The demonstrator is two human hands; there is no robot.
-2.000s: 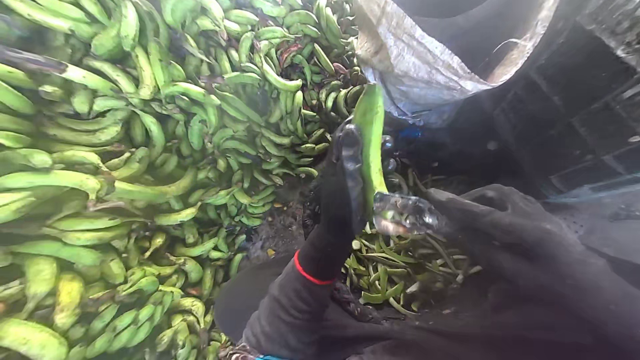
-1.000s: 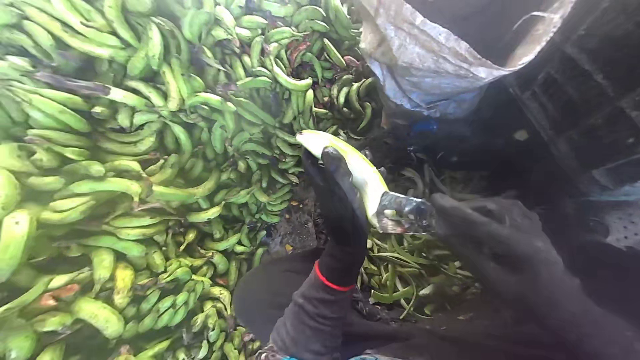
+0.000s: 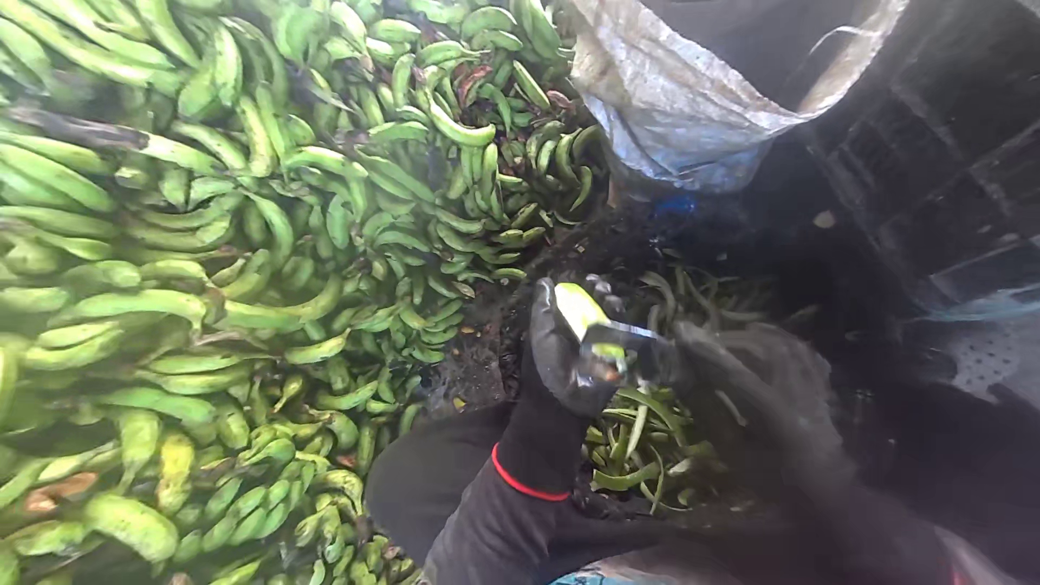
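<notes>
My left hand [image 3: 561,357], in a black glove with a red-edged cuff, is closed around a partly peeled green plantain [image 3: 578,307]. The fruit's pale flesh shows at its upper end. My right hand [image 3: 751,366], dark-gloved and blurred by motion, holds a flat metal blade [image 3: 621,337], which lies across the lower part of the plantain. The grip on the blade's handle is too blurred to make out. Strips of green peel [image 3: 642,439] lie in a heap below and between my hands.
A large pile of green plantains [image 3: 244,301] covers the left side. At the upper right stands an open woven plastic sack [image 3: 674,97]. Beside it is a dark crate-like surface [image 3: 959,162]. My bent knee [image 3: 439,479] is at the bottom, near the pile.
The plantain has turned in my left hand; its skin was green two seconds ago, and pale flesh shows now. Both hands sit lower in view, and the blade lies nearer my left hand.
</notes>
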